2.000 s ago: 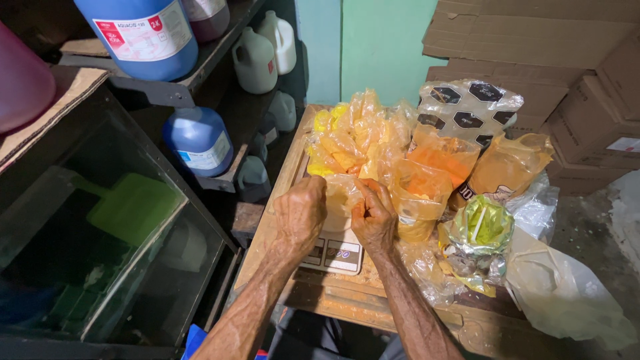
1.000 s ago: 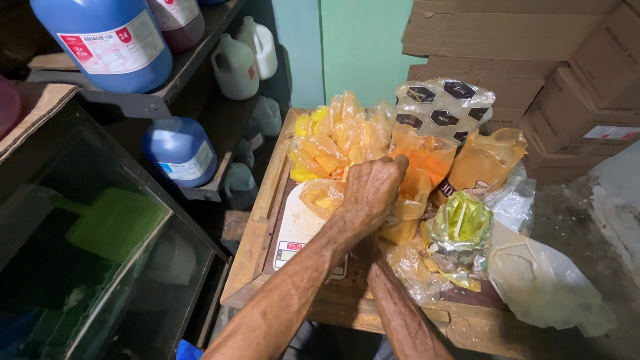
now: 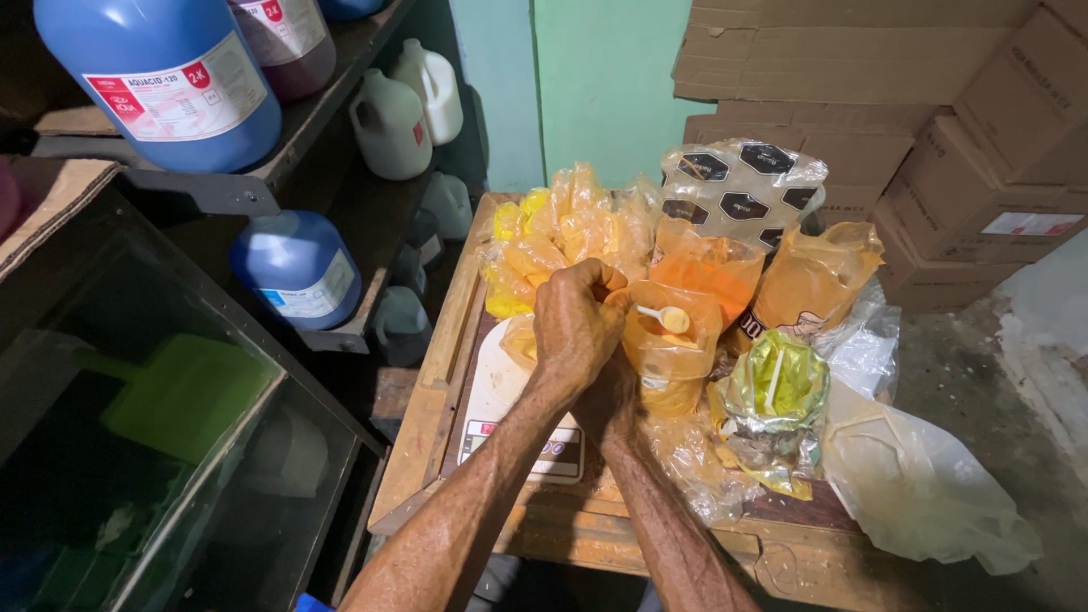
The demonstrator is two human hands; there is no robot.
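My left hand [image 3: 582,319] is above the kitchen scale, fingers closed at the handle of a small white plastic spoon [image 3: 661,315]. The spoon's bowl holds pale orange powder over an open clear plastic bag [image 3: 671,365]. Beneath and behind the left hand is my right hand [image 3: 605,404], beside that bag; its fingers are mostly hidden, so its hold does not show. A small clear bag [image 3: 517,342] with powder sits on the white scale [image 3: 497,374], partly covered by the left hand. Behind stand tied bags of yellow and orange powder [image 3: 565,229] and an open bag of bright orange powder [image 3: 710,272].
At right are a printed orange-dusted bag [image 3: 812,285], a foil bag [image 3: 778,382] with yellow-green powder and a white spoon, and a loose plastic bag [image 3: 926,476]. Left of the wooden table [image 3: 416,442], shelves hold blue jugs [image 3: 297,268]. Cardboard boxes [image 3: 977,187] are stacked behind.
Both hands were together above the scale, then the left hand crossed over to the open bag at the right. It has since moved back left, and a loaded spoon now shows.
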